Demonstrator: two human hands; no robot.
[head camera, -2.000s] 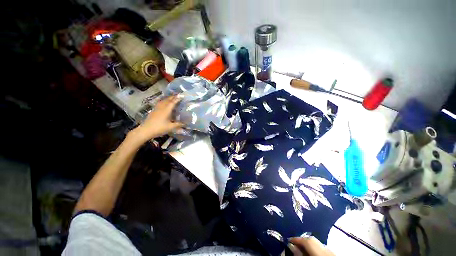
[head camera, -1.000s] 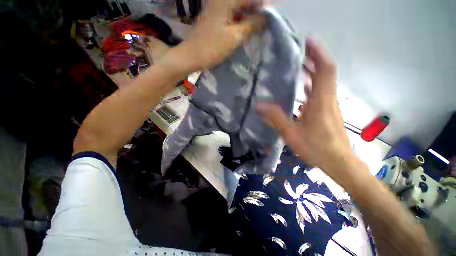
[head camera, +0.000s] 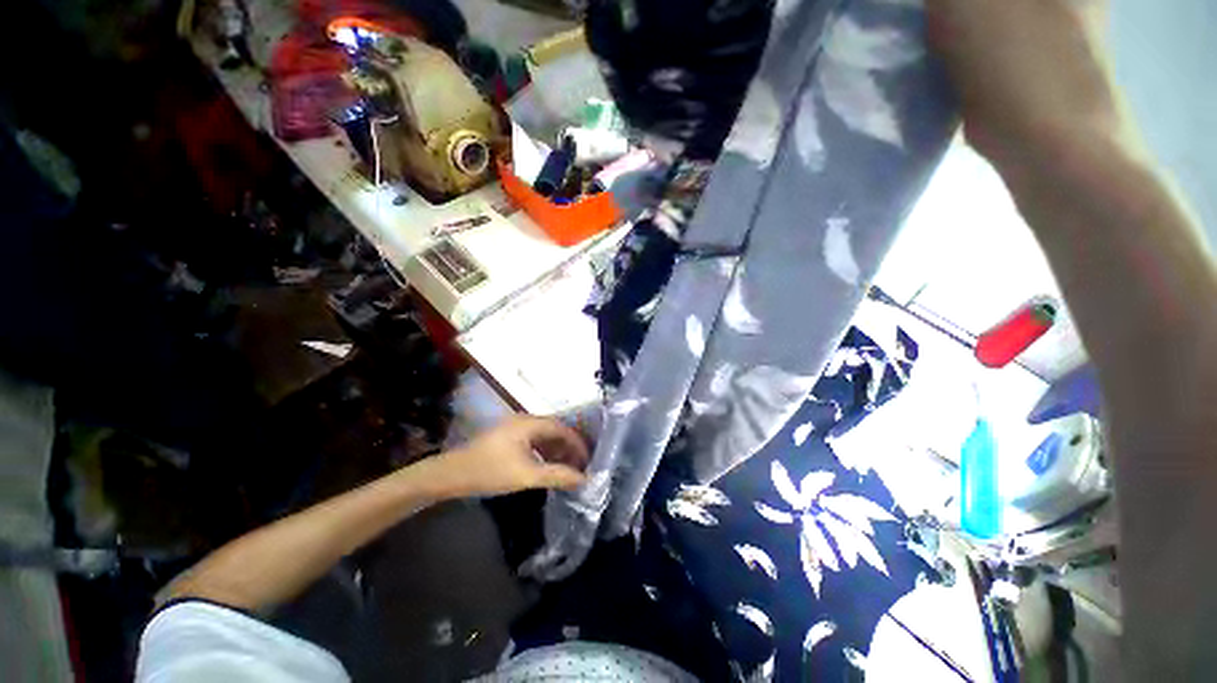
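Observation:
The garment of leaf-print fabric (head camera: 787, 254) hangs stretched from the top edge down to my lap, its pale grey-blue wrong side and seams showing. My left hand (head camera: 541, 456) is at its lower left edge, with the cloth between thumb and fingers. My right forearm rises along the right side; the right hand is cut off by the top edge. A dark navy part with white leaves (head camera: 828, 514) lies on the table below. The lockstitch machine (head camera: 1064, 467) stands at the right, with the bright blue flat object (head camera: 980, 480) left of it.
The beige overlock machine (head camera: 434, 127) stands at the upper left, with a red plastic bag (head camera: 304, 100) beyond it. An orange-red tray (head camera: 567, 214) holds spools. A red thread cone (head camera: 1016, 334) lies near the wall. Blue-handled snips (head camera: 998, 640) lie at lower right.
The garment has been lifted and spread lengthwise. My left hand has come down from the top to its lower edge. My right hand has moved up out of view.

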